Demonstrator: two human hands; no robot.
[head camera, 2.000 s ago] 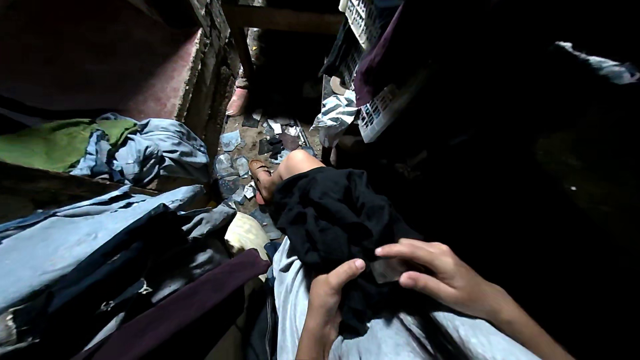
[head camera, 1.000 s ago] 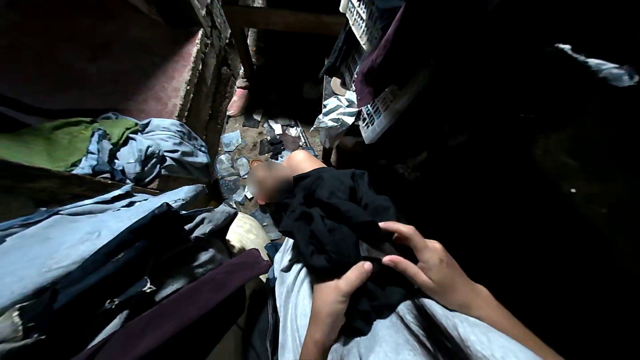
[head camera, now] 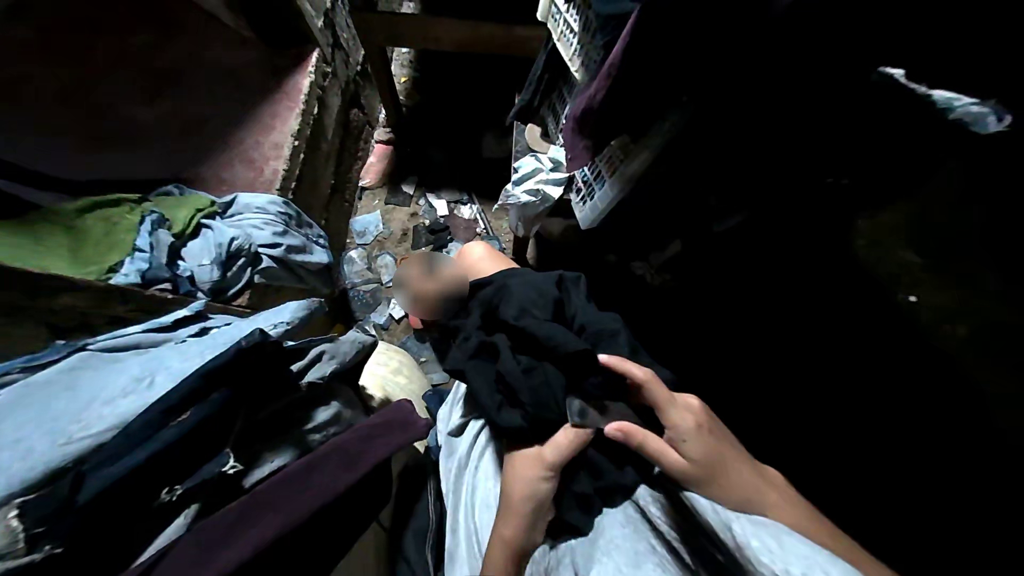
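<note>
A bunched piece of black fabric (head camera: 528, 344) lies over my lap, on top of light grey cloth (head camera: 472, 480). My left hand (head camera: 532, 480) is at its near part, thumb pressed to the cloth; its other fingers are hidden beneath the fabric. A small dark, flat piece (head camera: 590, 413), whose kind I cannot tell, lies between the tip of my left thumb and the fingers of my right hand (head camera: 680, 436). The right index finger is stretched out over the black fabric, and another fingertip or the thumb touches beside the dark piece.
Folded blue, dark and maroon garments (head camera: 304, 488) are piled at the left. Behind them, green cloth (head camera: 80, 236) and light blue cloth (head camera: 256, 240) lie on a ledge. White plastic crates (head camera: 596, 188) with clothes stand ahead. Fabric scraps (head camera: 368, 228) litter the floor. The right side is very dark.
The small dark piece was between my hands two seconds ago, was not plainly seen one second ago, and shows again now. My right hand's fingers have shifted slightly over the black fabric.
</note>
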